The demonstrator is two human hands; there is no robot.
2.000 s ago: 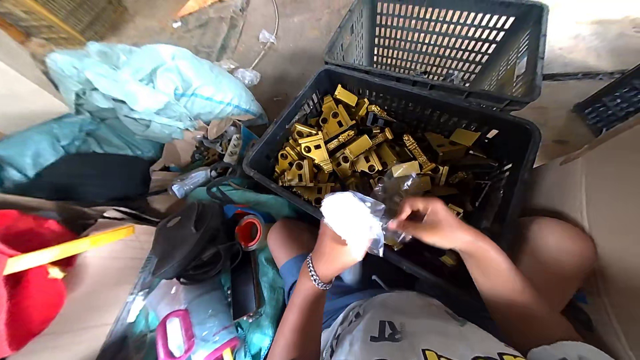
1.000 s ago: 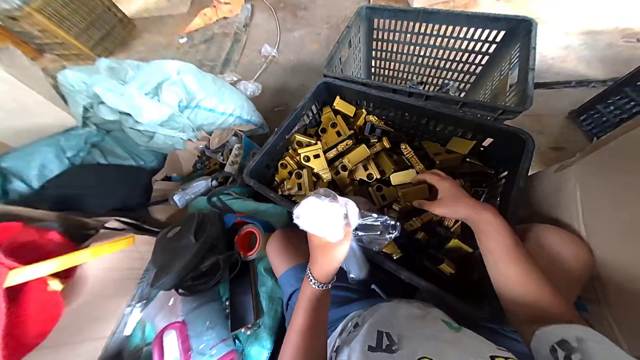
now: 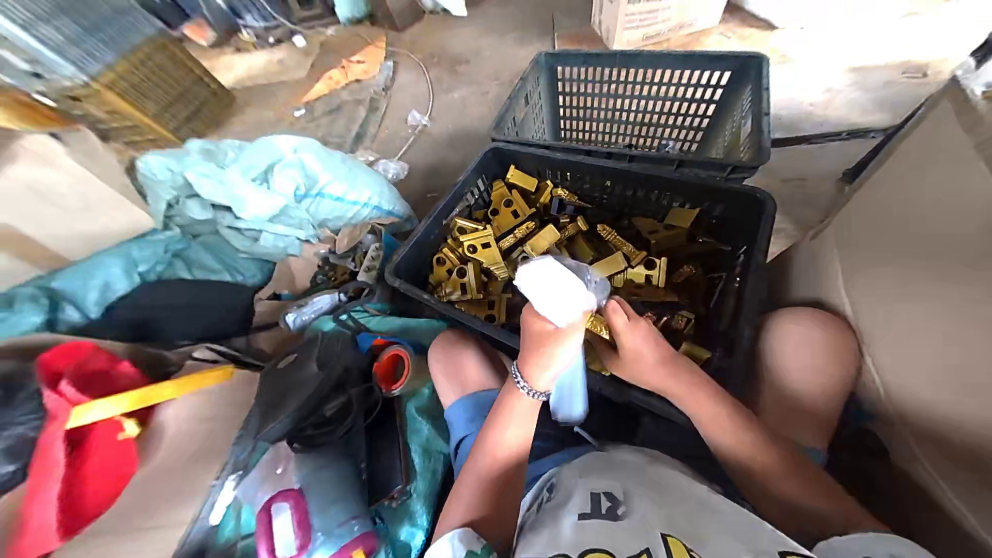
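A black plastic crate [image 3: 748, 256] full of gold-coloured metal parts [image 3: 484, 248] stands between my knees. Over its near edge my left hand [image 3: 550, 341], with a chain bracelet at the wrist, is closed on a bundle of clear plastic bags [image 3: 573, 387] with a bright white top. Beside it, my right hand [image 3: 635, 345] holds a gold-coloured part with a patterned face [image 3: 597, 325] against the mouth of the bags. The fingers partly hide that part, and how far it sits inside the plastic cannot be told.
Behind the crate stands an empty black basket [image 3: 643, 101]. Light blue woven sacks [image 3: 279, 182] lie at the left, near a roll of tape [image 3: 392, 369], a black bag [image 3: 310, 387] and a red cloth [image 3: 85, 434] with a yellow strip. Cardboard [image 3: 922, 271] rises at the right.
My right hand was among the gold-coloured parts in the crate a second ago; it has moved left to the bags with a part in it. My left hand still holds the bags.
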